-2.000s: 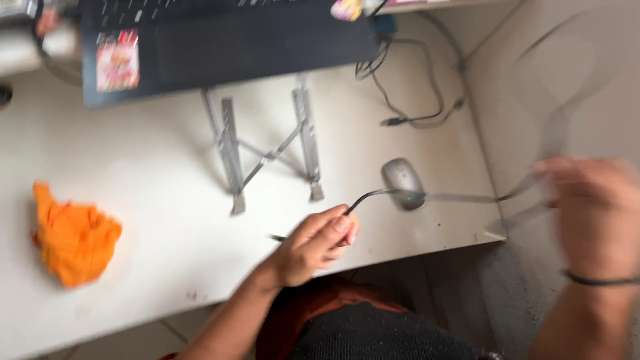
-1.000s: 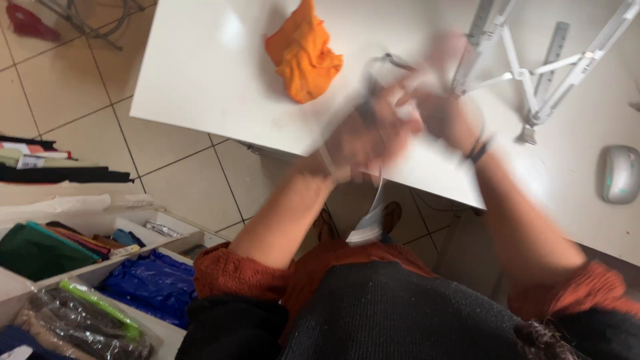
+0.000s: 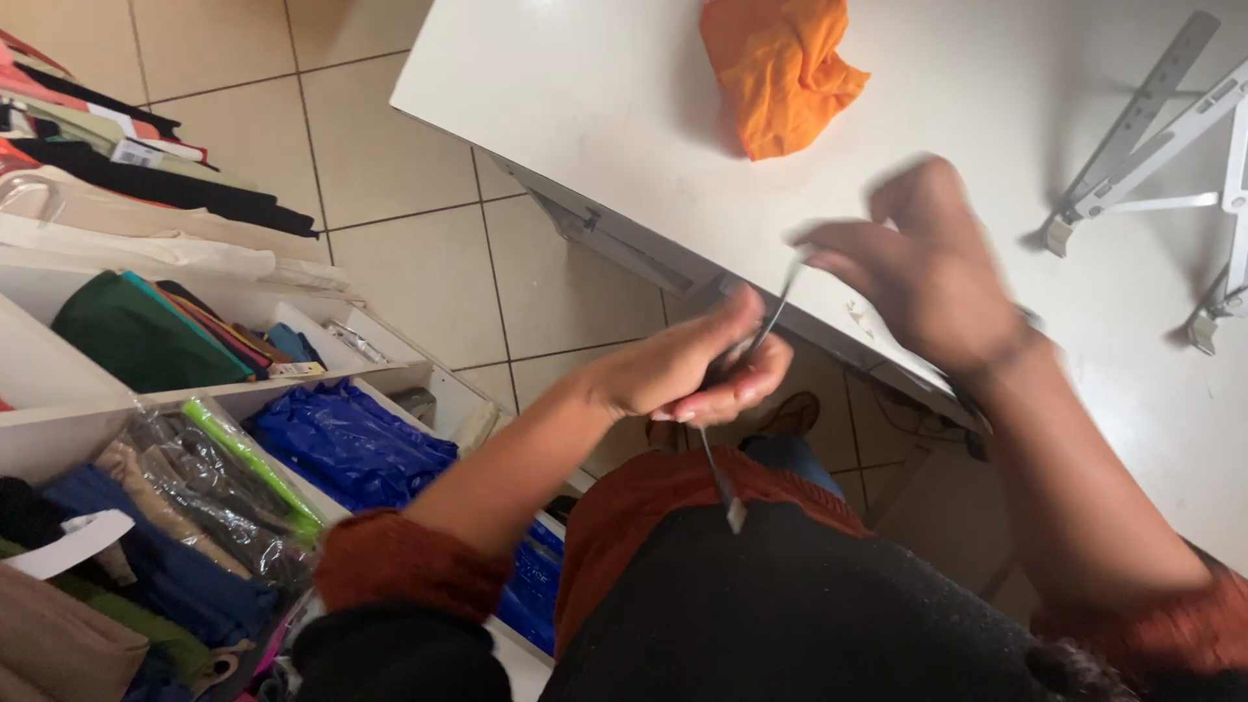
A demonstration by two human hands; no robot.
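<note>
My left hand (image 3: 717, 366) is closed around a dark cable (image 3: 720, 468), held past the table's front edge above my lap. One end of the cable hangs below the fingers, with a small light-coloured tip. From the top of that fist a short stretch of cable rises to my right hand (image 3: 912, 263), which pinches it between thumb and fingers over the table edge. The right hand is blurred by motion. An orange cloth (image 3: 785, 73) lies crumpled on the white table (image 3: 604, 107), beyond both hands.
A folding metal laptop stand (image 3: 1150, 180) stands on the table at the right. To the left are open drawers with folded clothes (image 3: 151, 327), a blue plastic bag (image 3: 351, 444) and clear plastic packets (image 3: 210, 487). Hanging garments (image 3: 146, 185) are at the upper left, above the tiled floor (image 3: 409, 263).
My hands were wide apart with the cable stretched between them; now they are close together, the cable gathered at the left hand. The view has swung left, toward the drawers.
</note>
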